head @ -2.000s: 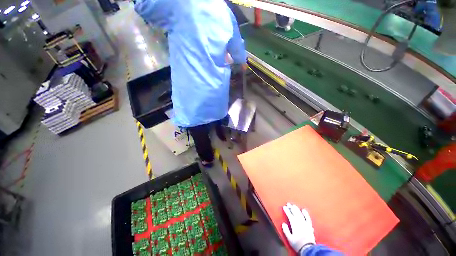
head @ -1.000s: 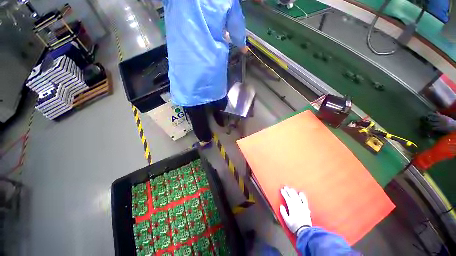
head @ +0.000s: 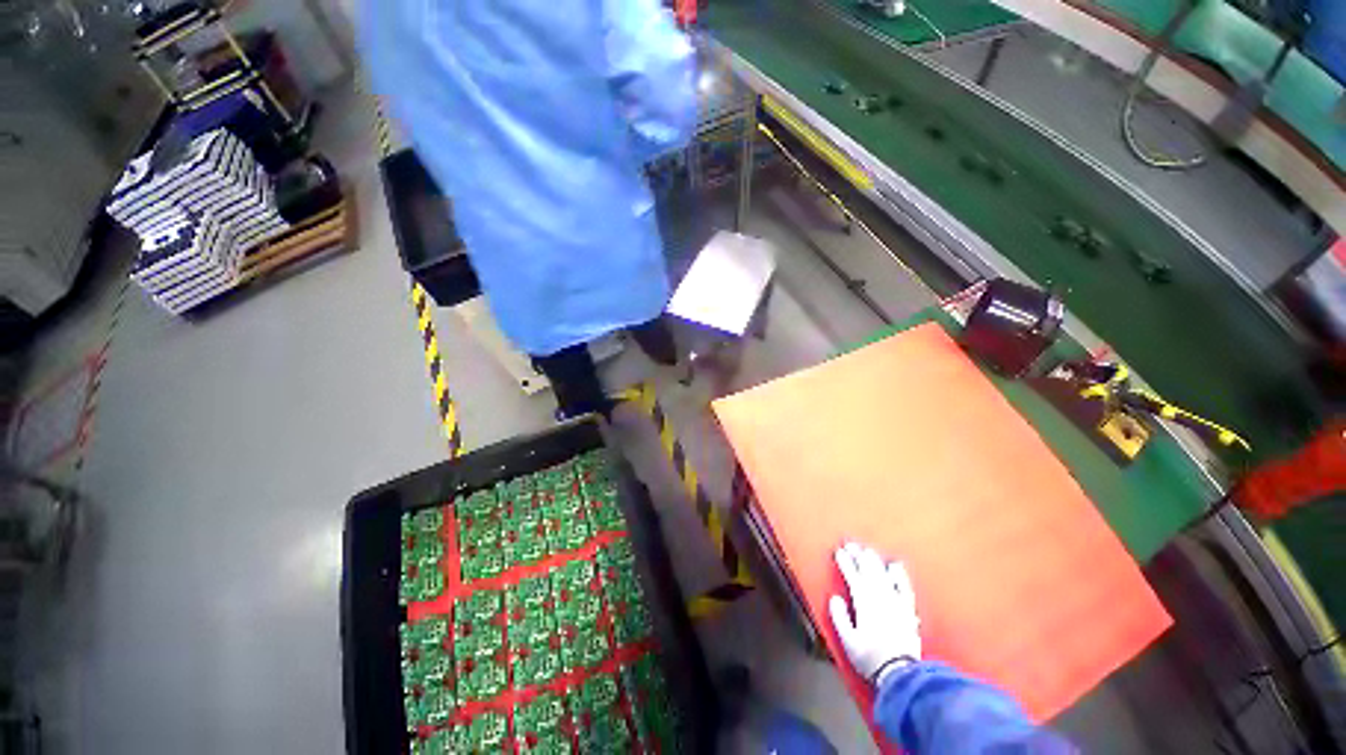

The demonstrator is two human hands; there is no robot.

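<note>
A large red-orange sheet [head: 945, 487] lies flat over the bench at the centre right. My right hand [head: 877, 608], in a white glove, rests palm down on the sheet's near left part, fingers slightly apart and holding nothing. Its blue sleeve enters from the bottom edge. My left hand is not in view. To the left, a black bin [head: 372, 620] holds rows of green circuit boards [head: 535, 627] on a red-orange layer.
A person in a blue coat [head: 539, 177] stands beyond the bin, near a metal stool [head: 726, 283]. A black box [head: 1013, 325] and a soldering stand [head: 1125, 431] sit behind the sheet. A green conveyor [head: 960, 162] runs behind. Stacked white goods [head: 192, 221] stand far left.
My right hand has stayed flat on the sheet, slightly higher in the picture. The person in blue has turned and leaned left. The other worker's gloved hand at the right edge has mostly left view.
</note>
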